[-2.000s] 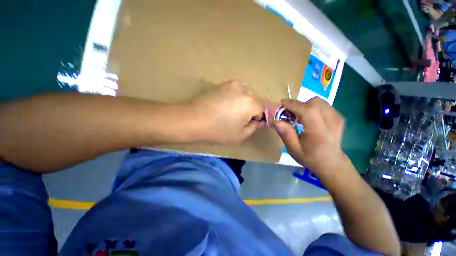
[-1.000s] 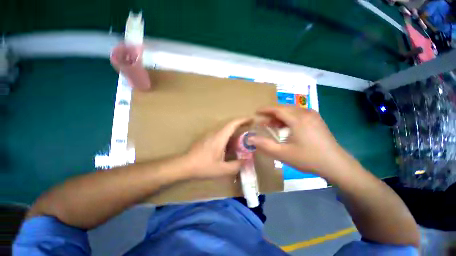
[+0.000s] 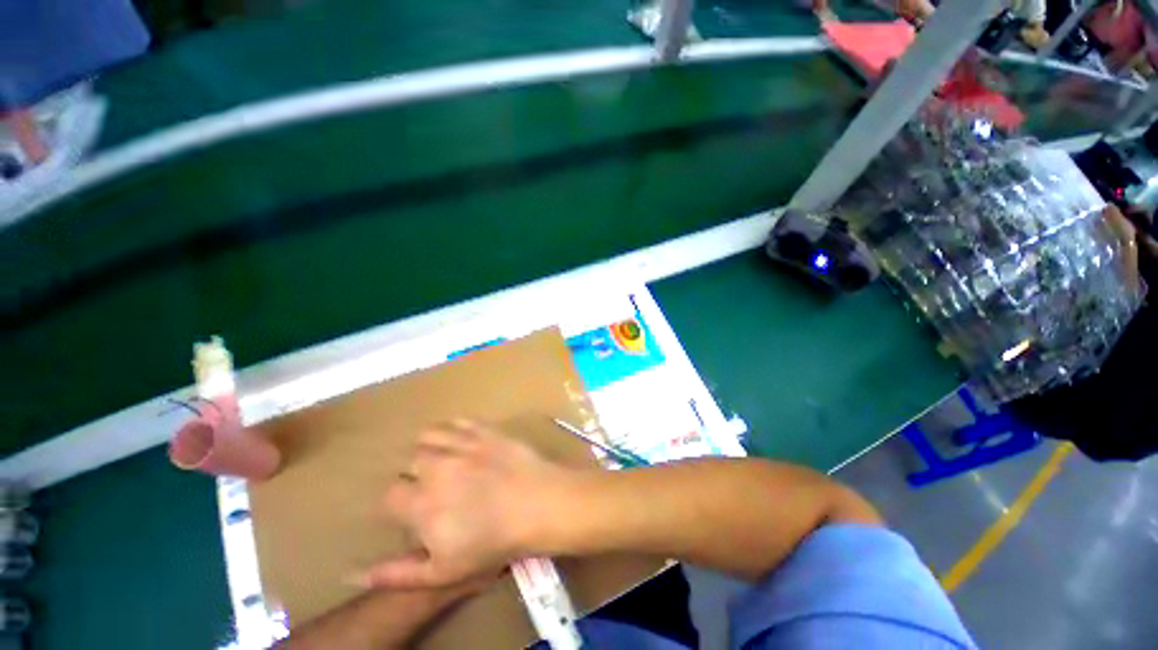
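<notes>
A white handle (image 3: 546, 602) sticks out below my right wrist, over the mat's near edge. The part it joins is hidden. My left hand (image 3: 476, 592) is mostly covered by my right arm, around the handle's upper end. My right hand (image 3: 460, 498) is above the cardboard mat (image 3: 330, 444), crossed over my left arm, fingers bent and pointing left. Whether it holds anything is unclear. A second appliance, with a pink barrel (image 3: 235, 447) and white handle (image 3: 213, 368), lies at the mat's far left corner, thin dark wires beside it.
A thin tool (image 3: 597, 438) with a metal shaft lies right of the mat by printed sheets (image 3: 616, 353). A white rail (image 3: 508, 305) runs behind. A black device (image 3: 823, 254) with a blue light and a heap of clear plastic packs (image 3: 1003, 254) are at the right.
The view has swung, showing more of the far belt. My right hand has moved from the held barrel's open end leftward across my left arm. The second appliance has come into view since the first frame.
</notes>
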